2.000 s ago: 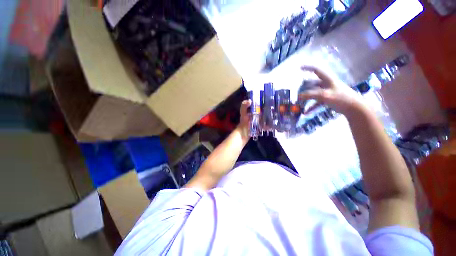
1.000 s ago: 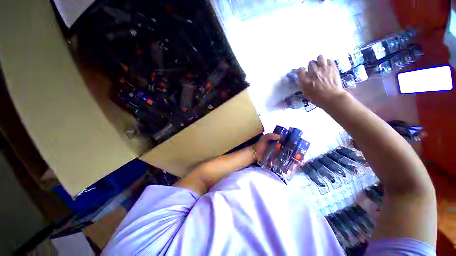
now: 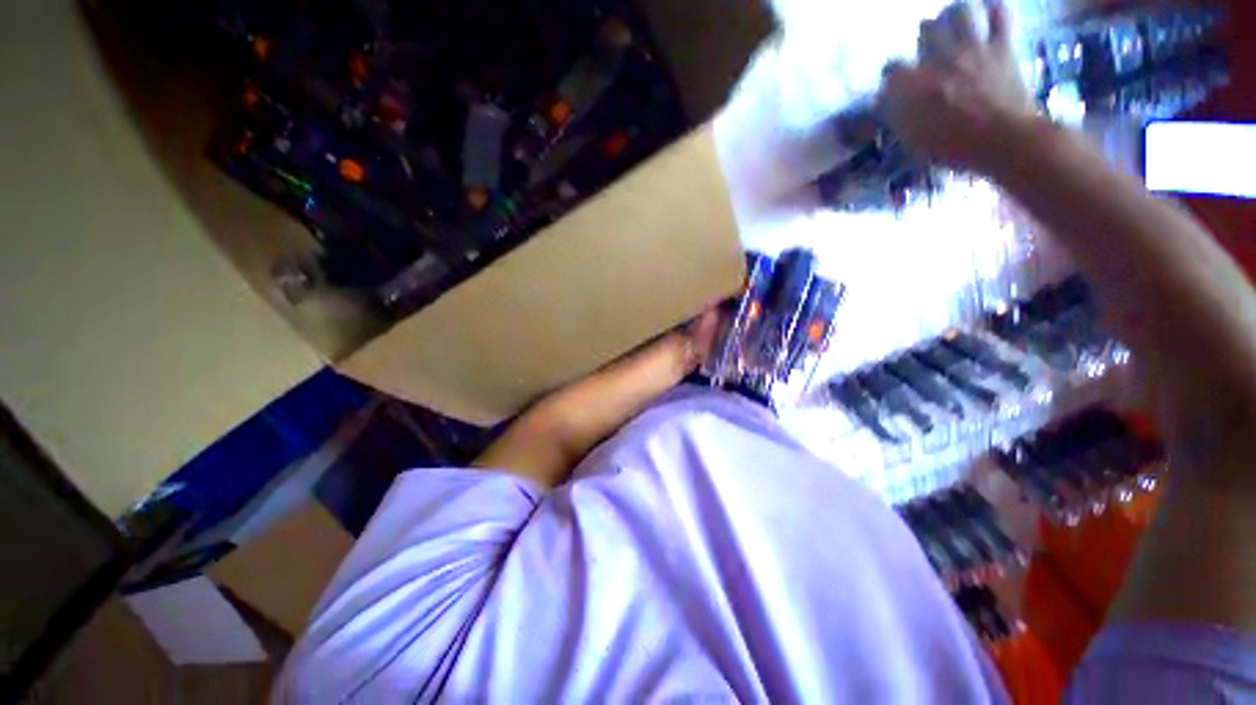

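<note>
My left hand [image 3: 708, 338] is around a bundle of several small dark packaged items [image 3: 785, 320] with orange marks and clear ends, near the front edge of the white table. My right hand [image 3: 960, 90] reaches over the table at the upper right, blurred, above dark items [image 3: 868, 163]; whether it grips any is unclear. Rows of dark items [image 3: 926, 386] lie parallel in a clear compartment tray [image 3: 902, 461] right of my left hand. More rows [image 3: 1081, 461] lie further right.
A large open carton [image 3: 592, 276] full of dark items with orange marks [image 3: 455, 152] stands at the left, its flap beside my left forearm. A blue box [image 3: 269, 441] and a smaller carton [image 3: 289, 572] are below it. A white rectangle [image 3: 1198, 159] lies at the far right.
My right hand has moved up and away to the right. My left hand still holds its bundle, now more upright. The view has shifted, showing more tray rows at the lower right.
</note>
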